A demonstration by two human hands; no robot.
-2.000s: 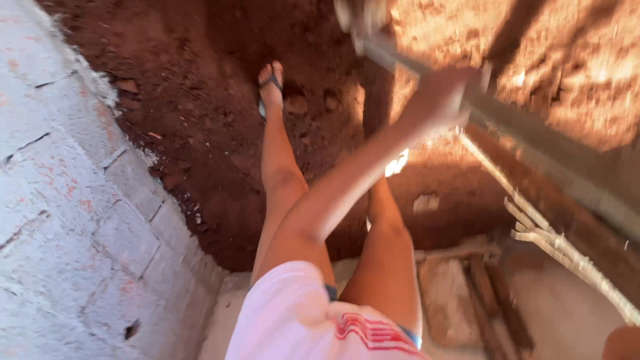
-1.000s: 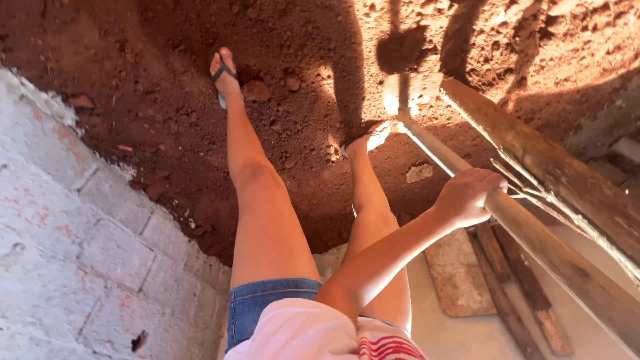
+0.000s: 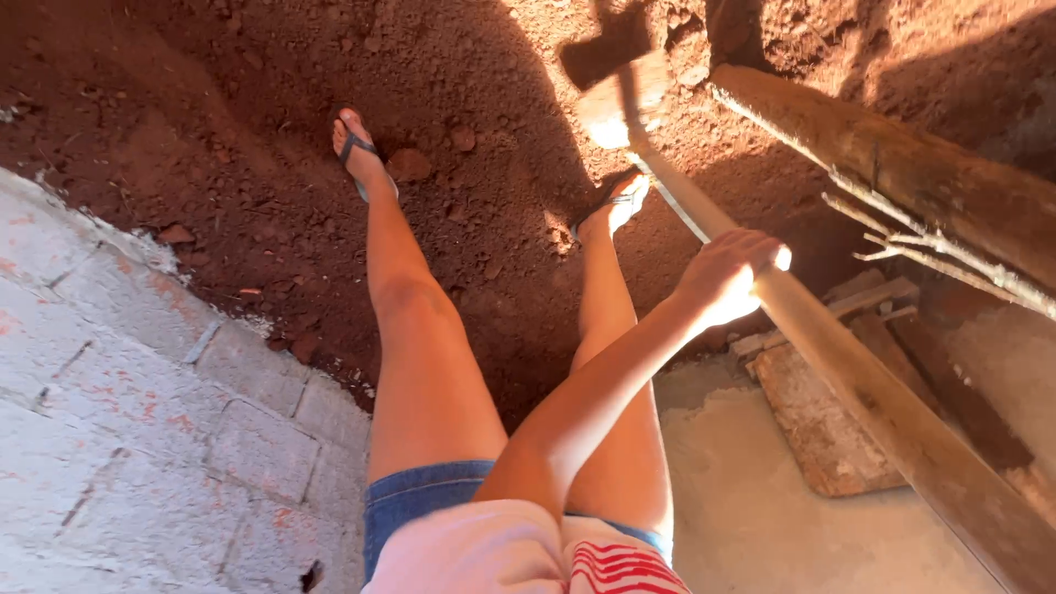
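My left hand [image 3: 730,276] is closed around the long wooden handle [image 3: 858,379] of what looks like a hoe. The handle slopes from the lower right corner up to the metal blade [image 3: 606,111], which lies against the reddish soil just beyond my foot in a flip-flop [image 3: 615,206]. Sunlight falls on the blade and a dark shadow crosses it. My other foot [image 3: 359,153] stands on the soil farther left. My right hand is out of view, and the rear end of the handle runs past the frame edge.
A whitewashed block wall [image 3: 190,412] rises on the left. At the right, a thick wooden post [image 3: 891,157] and thin pale branches [image 3: 932,243] slant beside the handle. Boards [image 3: 817,429] lie on the concrete floor [image 3: 726,487] at the lower right. Clods and stones [image 3: 408,165] dot the soil.
Two seconds ago the tool's head was up at the top of the view; by one second ago it was down near my foot. My left hand has moved lower with the handle in it.
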